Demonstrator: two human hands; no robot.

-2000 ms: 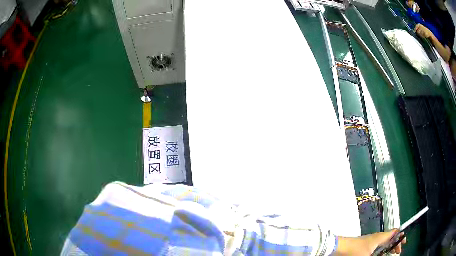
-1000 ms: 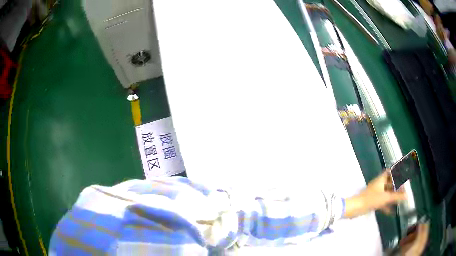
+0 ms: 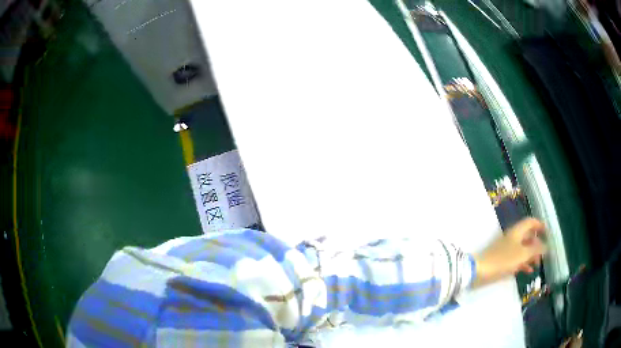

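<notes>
My left hand (image 3: 512,253) reaches over the near edge of the belt, blurred, with bent fingers slightly apart and nothing visible in them. My right hand (image 3: 570,341) shows only as fingertips at the bottom right; a thin dark edge lies above them, and whether they hold it is unclear. A row of black middle frames (image 3: 467,103) lies end to end along the belt's near edge. Another frame end (image 3: 536,293) with whitish and orange parts shows just below my left hand.
A white foam sheet (image 3: 340,136) covers the bench under my sleeve. A pale guide rail (image 3: 421,47) borders the green belt (image 3: 487,139). A dark tray (image 3: 558,109) lies beyond. A grey cabinet (image 3: 153,51) and white sign (image 3: 221,194) are at left.
The frame seen at my left hand a second ago no longer shows there; that hand has moved slightly up and left. My right hand has sunk towards the bottom edge. The row of frames has shifted downward.
</notes>
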